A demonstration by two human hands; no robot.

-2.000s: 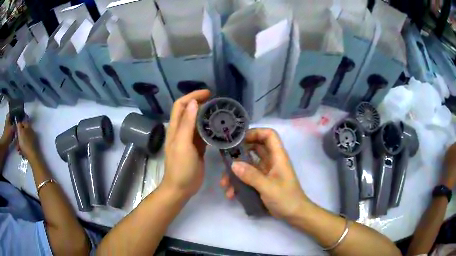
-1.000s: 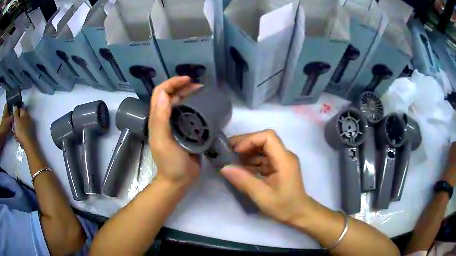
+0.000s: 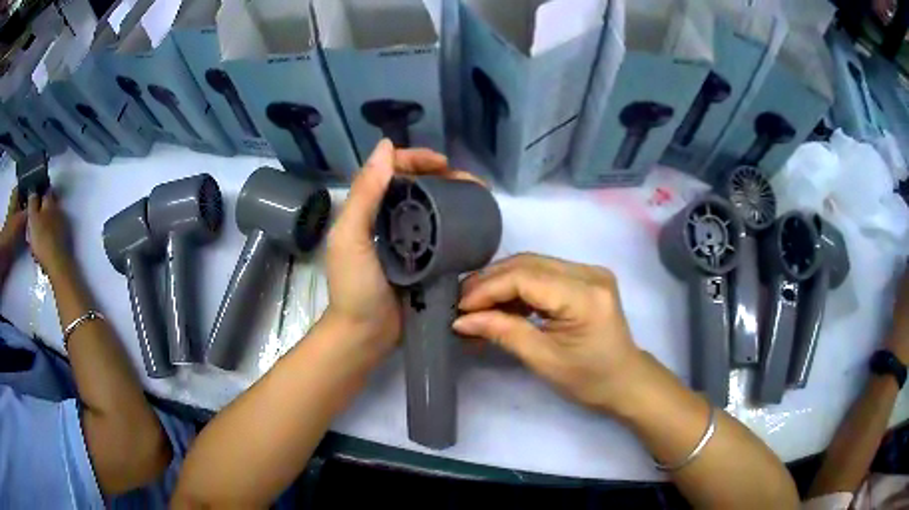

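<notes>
A dark grey handheld blower (image 3: 431, 369) is upright in front of me, its round head at the top and its straight handle pointing down. The slatted round end faces me, turned slightly left. My left hand (image 3: 364, 239) holds the head from the left and behind, fingers over its top. My right hand (image 3: 558, 319) is at the right side of the upper handle, with thumb and index finger close together at its edge. Whether these fingertips grip the handle or something small on it, I cannot tell.
Grey blowers lie in a group at left (image 3: 179, 264) and another at right (image 3: 710, 329). Open retail cartons (image 3: 384, 80) stand in a row behind. Crumpled white plastic (image 3: 847, 184) lies at right. Another person's hands (image 3: 40, 234) are at far left, an arm (image 3: 877, 388) at far right.
The blower has turned from tilted to upright, its slatted end now facing slightly left. My right hand has gone from around the handle to its right side, fingertips near the head.
</notes>
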